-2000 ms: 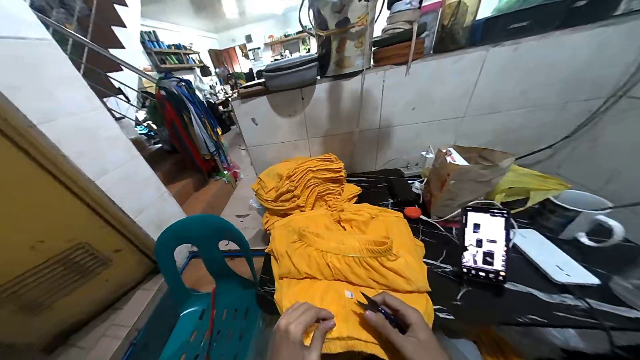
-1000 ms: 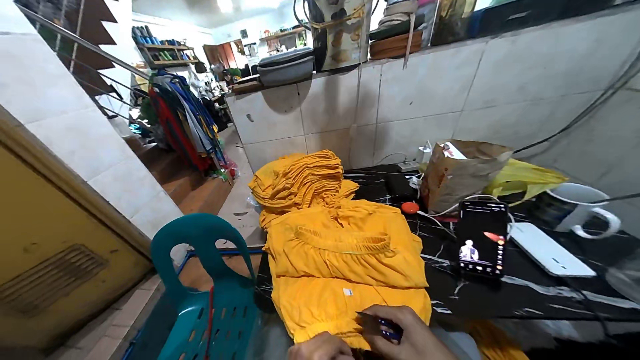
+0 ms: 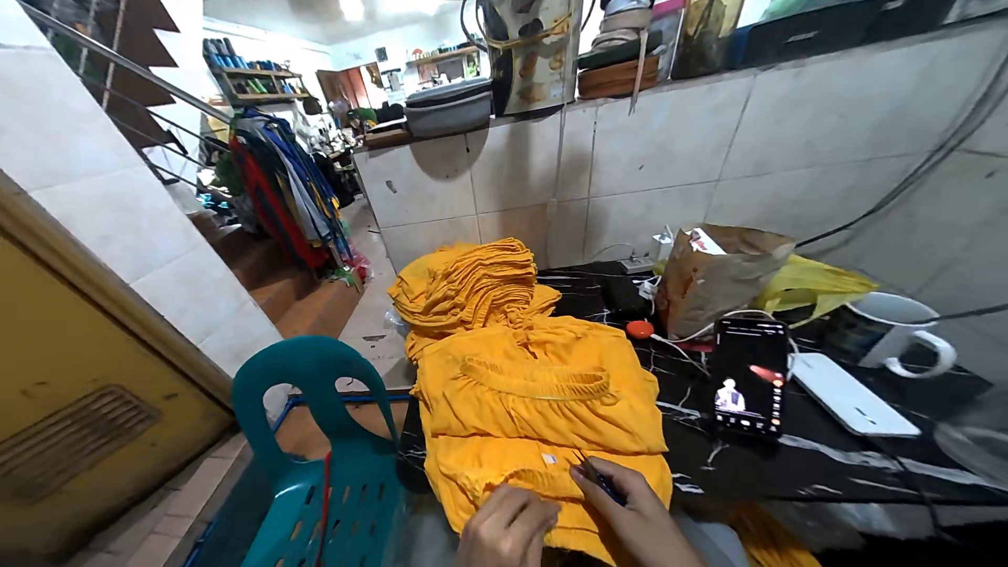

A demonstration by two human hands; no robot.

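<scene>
Yellow garments with gathered elastic waistbands [image 3: 535, 380] lie stacked at the near edge of a black marbled table, with a small white tag [image 3: 549, 459] on one. My left hand [image 3: 508, 524] pinches the fabric of the nearest garment at its gathered edge. In my right hand [image 3: 630, 508] is a small dark pointed tool, possibly thread snips [image 3: 602, 480], its tip over the cloth just right of the tag. A folded pile of the same yellow fabric [image 3: 472, 287] sits behind.
A teal plastic chair [image 3: 315, 362] stands left of the table. On the table's right are a lit phone [image 3: 750, 378], a white phone or power bank [image 3: 854, 394], a mug [image 3: 886, 327], a brown paper bag [image 3: 720, 272], a yellow plastic bag [image 3: 819, 283] and cables. A tiled wall [image 3: 654, 173] rises behind.
My left hand has come up from the bottom edge of the view since a second ago and holds the gathered edge, which is now raised. The dark tool's tip points forward over the cloth.
</scene>
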